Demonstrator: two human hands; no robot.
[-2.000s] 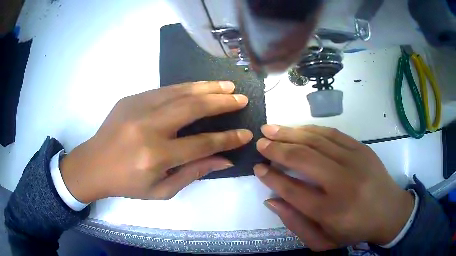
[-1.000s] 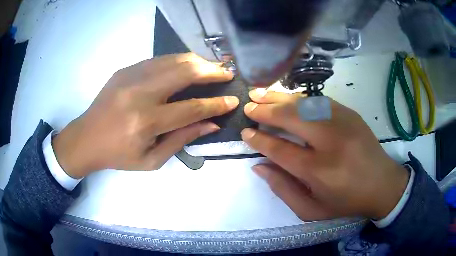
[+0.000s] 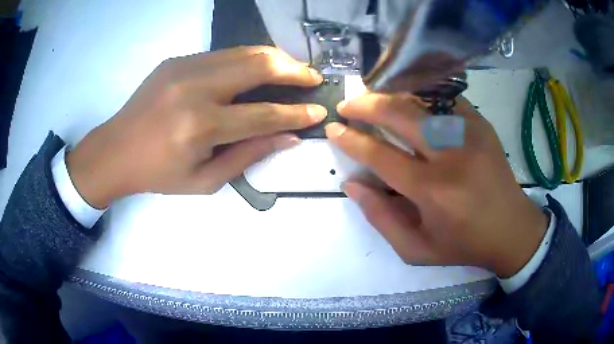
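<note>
A dark rib-knit panel [image 3: 235, 25] lies flat on the machine bed, its upper part running beneath the white sewing machine head [image 3: 284, 27]. My left hand [image 3: 195, 124] lies palm down on the panel, fingertips near its right edge, just in front of the presser foot area. My right hand [image 3: 437, 181] has its index and middle fingertips at the panel's near right edge, almost touching my left fingertips. Neither hand grips the cloth; both press on it. The needle point is hidden by the machine parts.
Green-handled [image 3: 542, 134] and yellow-handled [image 3: 569, 131] snips lie right of the machine. The thread tension knob [image 3: 443, 131] overhangs my right hand. Black cloth [image 3: 9, 87] lies at the left edge. A printed measuring strip [image 3: 289, 309] lines the front edge.
The panel has moved forward under the machine head, with both hands following it. The bare bed and a grey curved lever now show in front of the cloth.
</note>
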